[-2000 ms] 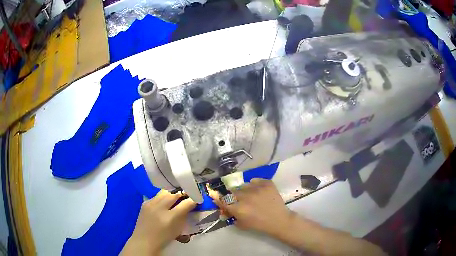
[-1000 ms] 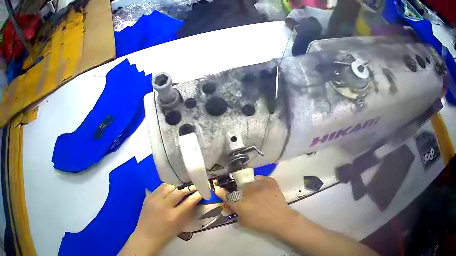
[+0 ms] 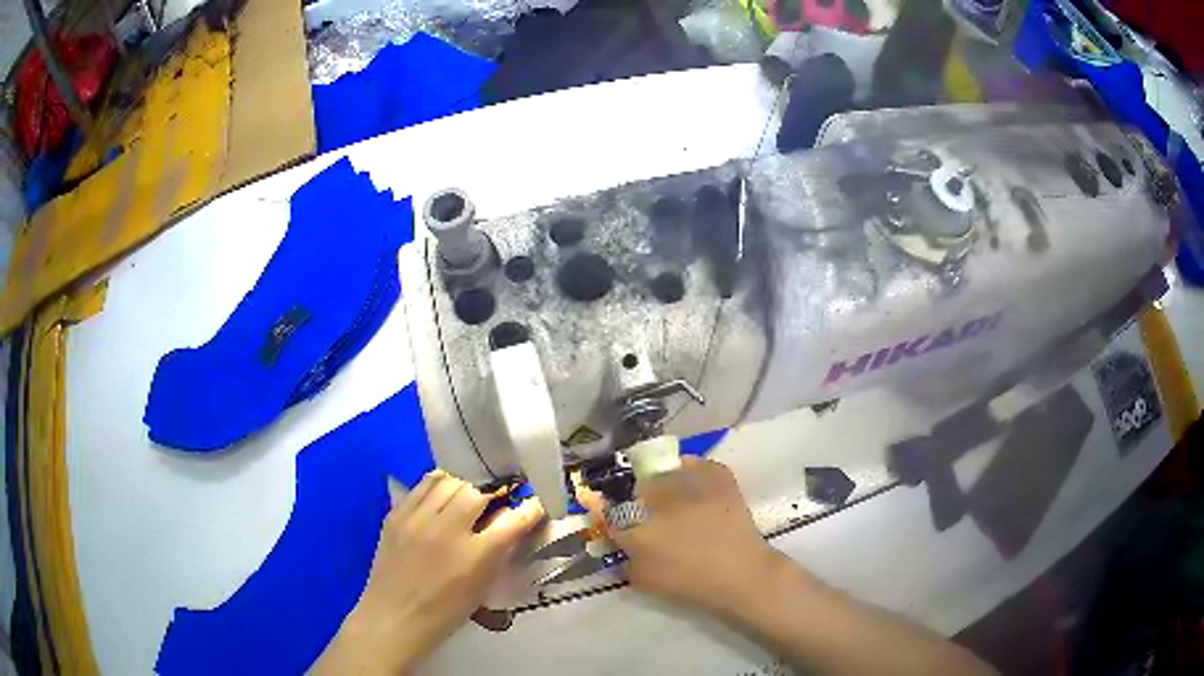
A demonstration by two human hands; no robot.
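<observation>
A blue fabric panel (image 3: 330,528) runs from the table's lower left to under the sewing machine (image 3: 594,304). My left hand (image 3: 449,555) lies on this panel, left of the needle area, its fingers bent down at the cloth. My right hand (image 3: 687,528) is beside the needle area, with slim metal blades, perhaps snips (image 3: 568,565), pointing left from under its fingers. The machine head hides the needle and most of the cloth there. A stack of blue panels (image 3: 238,383) with a small dark label (image 3: 284,337) on top lies left of the machine.
Cardboard with yellow tape (image 3: 172,145) covers the far left corner of the white table (image 3: 119,528). More blue cloth (image 3: 403,93) and black fabric (image 3: 568,53) lie behind it. A black-and-white sticker (image 3: 1126,396) is at the right, near yellow tape.
The whole view has shifted, so the machine sits slightly further right in the picture. The hands stay by the needle area, and the blades in the right hand have changed angle slightly.
</observation>
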